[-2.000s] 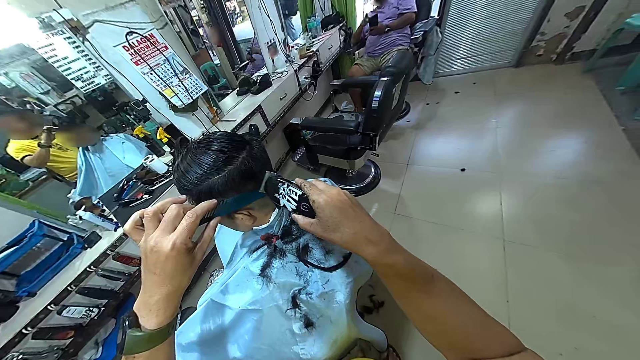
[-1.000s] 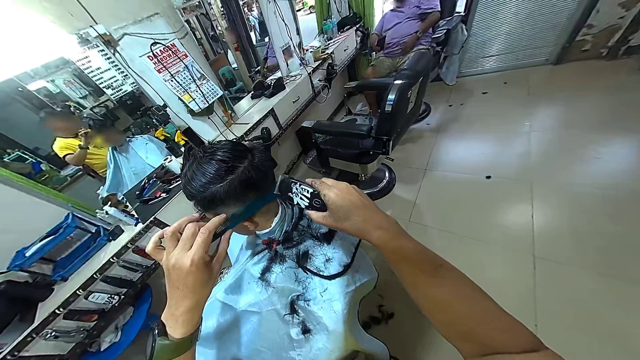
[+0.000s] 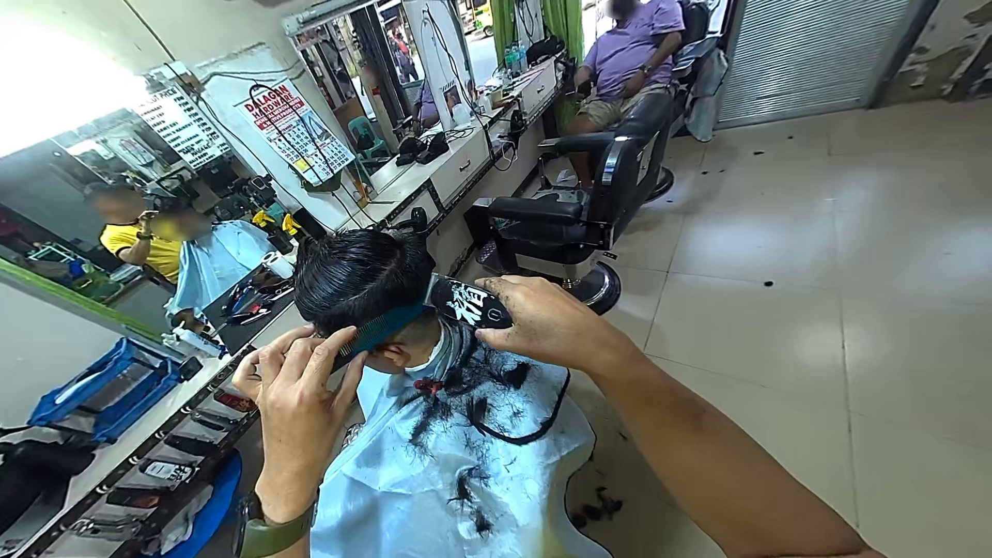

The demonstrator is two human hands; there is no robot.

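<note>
A seated person's head with dark, wet-looking hair [image 3: 356, 275] is in front of me, seen from behind. My left hand [image 3: 306, 387] grips a teal hair comb [image 3: 387, 327], which lies against the side of the hair above the ear. My right hand [image 3: 542, 322] holds a black hair clipper [image 3: 471, 302] with white markings, its blade end touching the hair and the comb's far end. A light blue barber cape [image 3: 418, 480] covers the person's shoulders and back, with cut hair scattered on it. A red clip [image 3: 428, 386] sits at the neck, and a black cord curves over the cape.
A black barber chair [image 3: 542, 209] stands ahead, with a person in a purple shirt [image 3: 632, 50] seated beyond. Along the left run a counter [image 3: 457, 167] and mirrors. A blue plastic rack [image 3: 108, 391] is at the left. Hair clumps [image 3: 597, 508] lie on the tiled floor.
The comb shows more plainly against the side of the head than two seconds ago, and the clipper stays at its far end. The view has shifted somewhat.
</note>
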